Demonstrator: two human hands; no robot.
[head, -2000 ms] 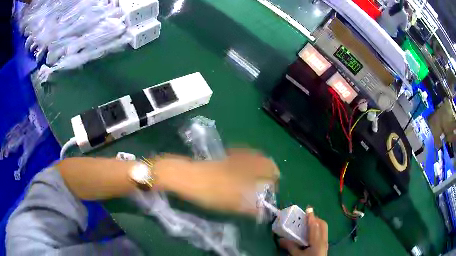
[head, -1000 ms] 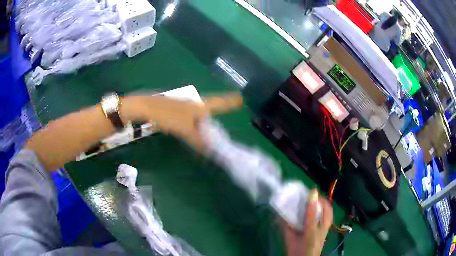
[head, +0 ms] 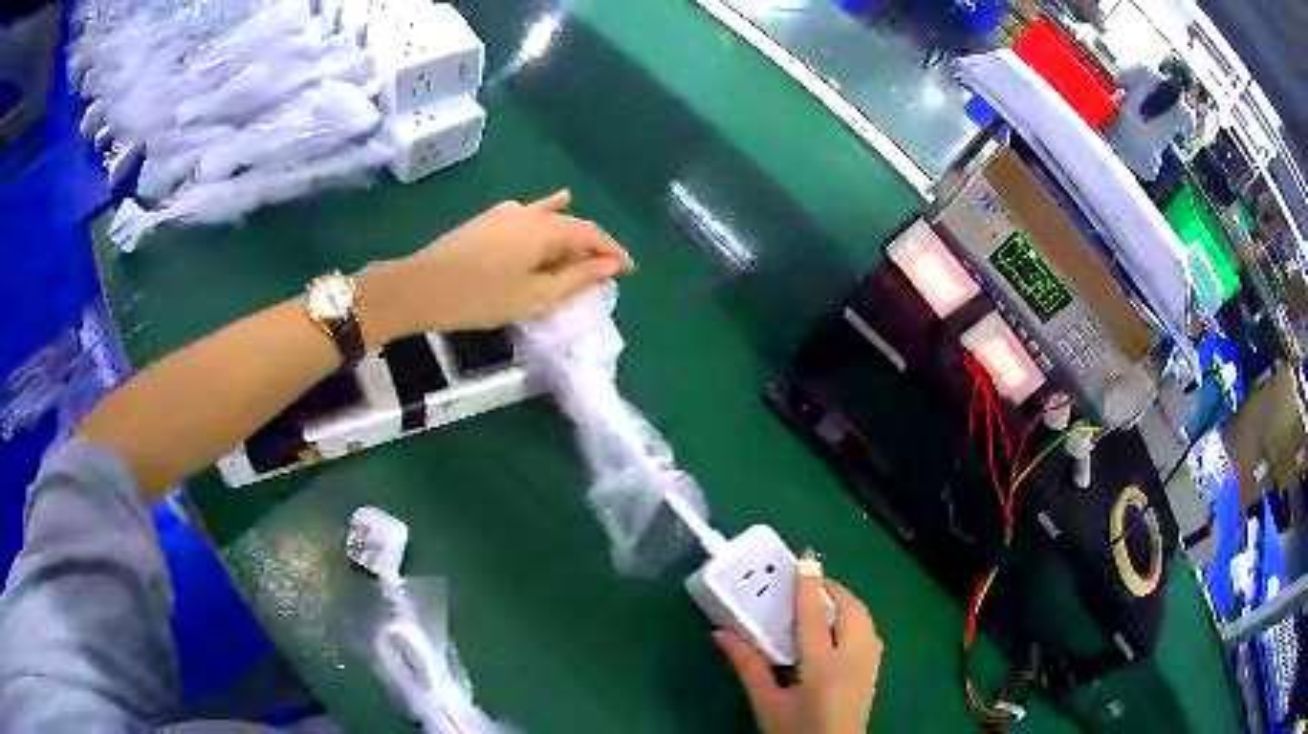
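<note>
My right hand (head: 825,653) holds a white power strip unit (head: 757,581) at lower centre, outlet face up. A white cord runs from it up-left into a clear bagged power cord (head: 631,459). My left hand (head: 524,265), with a watch on the wrist, grips the far end of that bag over the right part of the supply power strip (head: 481,394). The cord's plug is hidden under hand and plastic. Another small white plug (head: 377,541) with a bagged cord (head: 416,653) lies at lower left.
Waiting units (head: 435,136) with bagged cords (head: 244,108) lie at upper left. At right stand a black load tester box (head: 918,409), a bench meter (head: 1036,275) with green digits, red-yellow wires (head: 983,595) and a tape roll (head: 1138,538). A person (head: 1152,122) is far behind.
My left hand has moved from near the unit to the supply strip, stretching the bagged cord between both hands. My right hand has shifted slightly left with the unit, its outlet face now clearly visible.
</note>
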